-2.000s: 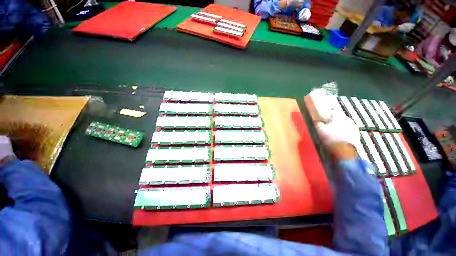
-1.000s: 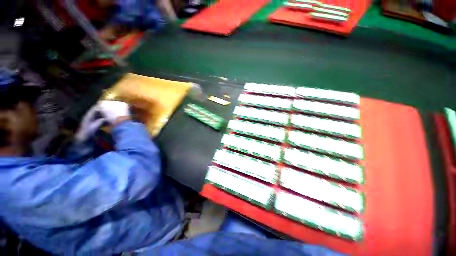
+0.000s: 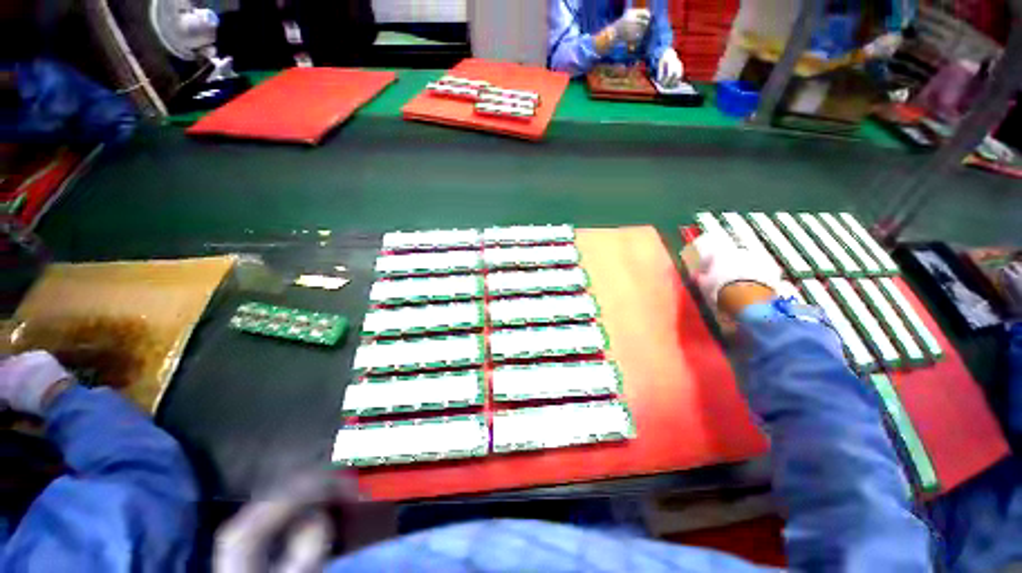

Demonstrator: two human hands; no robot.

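Observation:
Narrow green circuit boards with white strips on top [image 3: 424, 353] lie in two columns on a red work board [image 3: 684, 381]. My right hand [image 3: 734, 269], in a white glove, is over the upper left edge of the second red board [image 3: 953, 431]. Its fingers point away from me; whether they grip anything is hidden. My left hand [image 3: 275, 532], gloved and blurred, is low at the bottom edge, left of the red board's near corner. What it holds cannot be told. More covered boards [image 3: 857, 241] lie lengthwise on the second red board.
A loose green circuit board [image 3: 288, 323] and a yellow-white slip [image 3: 322, 280] lie on the dark bench. At left, another worker's gloved hand [image 3: 34, 381] is beside a tan sheet [image 3: 207, 285]. A black parts tray [image 3: 953, 285] is far right. Red boards [image 3: 294, 104] lie across the conveyor.
The view swung left, then back. Neither of my hands showed clearly one second ago; both show now. My right hand is again at the second red board, where it was two seconds ago.

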